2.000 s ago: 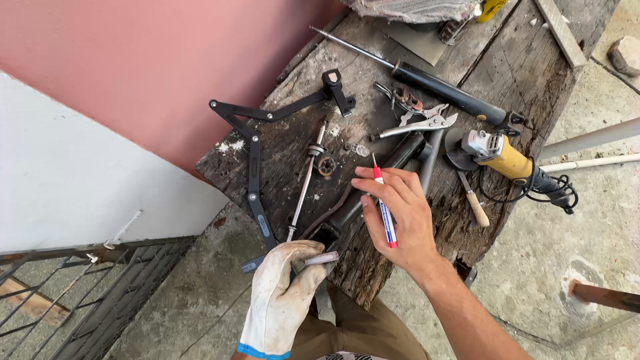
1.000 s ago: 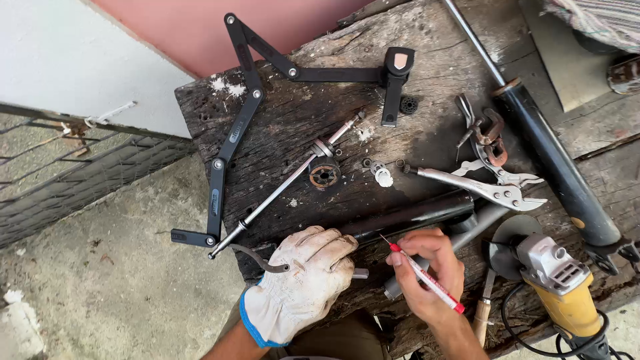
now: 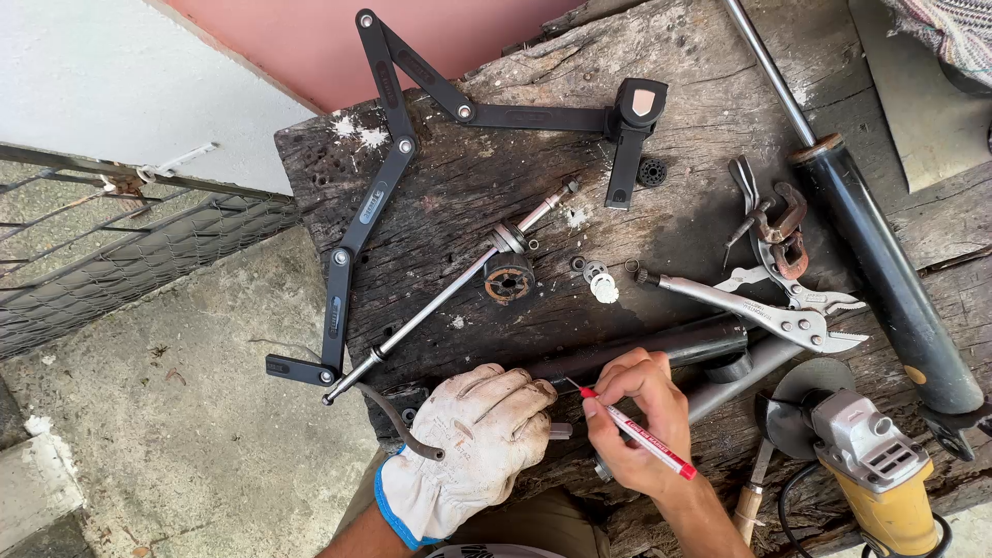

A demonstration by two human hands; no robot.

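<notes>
My left hand, in a white work glove with a blue cuff, lies closed over the near end of a black metal tube; a clear-ended object pokes out beside its fingers. My bare right hand holds a red and white marker, its thin tip at the tube beside the gloved fingers. Behind the tube, a slim shock absorber rod lies diagonally with a round piston part next to it. Washers lie near locking pliers. A thin dark hose curves over the glove.
A black folding lock stretches across the back left of the weathered wooden bench. On the right lie a large black shock absorber, a yellow angle grinder and a wooden-handled tool. A wire mesh gate stands at left.
The gloved hand has gone from an upright grip at the tube's end to lying over it. The marker's tip has come down to the tube. The view has moved closer to the bench.
</notes>
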